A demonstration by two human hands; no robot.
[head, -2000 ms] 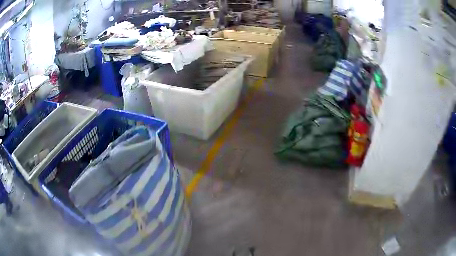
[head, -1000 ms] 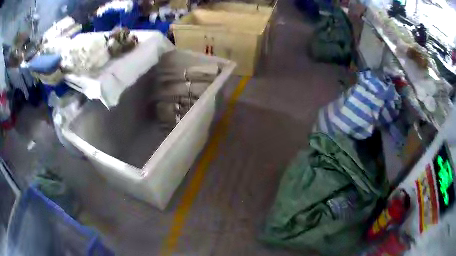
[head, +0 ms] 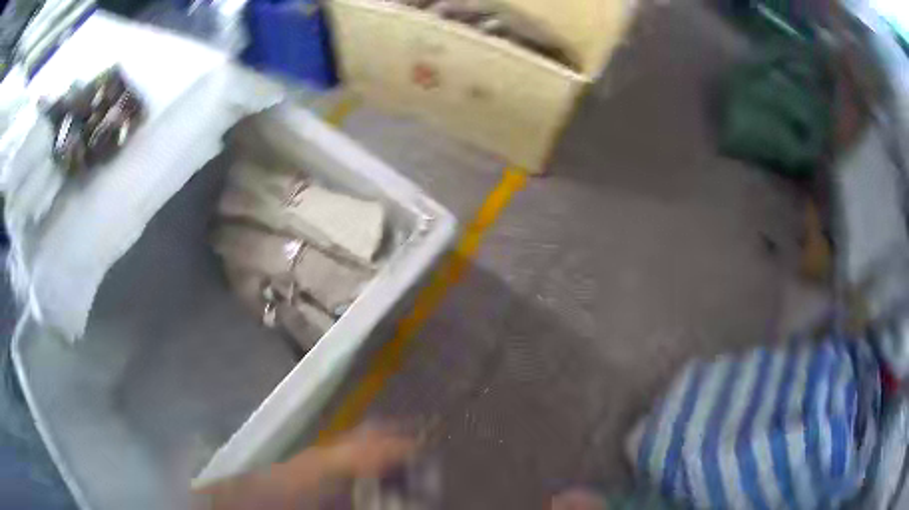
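Observation:
Several tied beige fabric bundles (head: 299,234) lie inside the big white tub (head: 384,284), against its far-right side, with pale ties round them. My left hand (head: 344,460) is blurred at the bottom edge, beside the tub's near rim. A pale blurred patch is just under its fingers; I cannot tell whether it is held. A small blurred bit of my right hand (head: 578,501) shows at the bottom edge, mostly cut off. Neither hand touches the bundles.
A white-covered table with a small dark bundle (head: 98,118) overhangs the tub on the left. A cream box (head: 454,85) and blue bin (head: 289,42) stand ahead. A yellow line (head: 488,214) crosses the floor. A striped sack (head: 762,428) and green sack (head: 777,110) lie right.
The view has moved forward to the tub, which is now nearer and larger. The blue crates and fire extinguisher have left the view. My hands have come in at the bottom.

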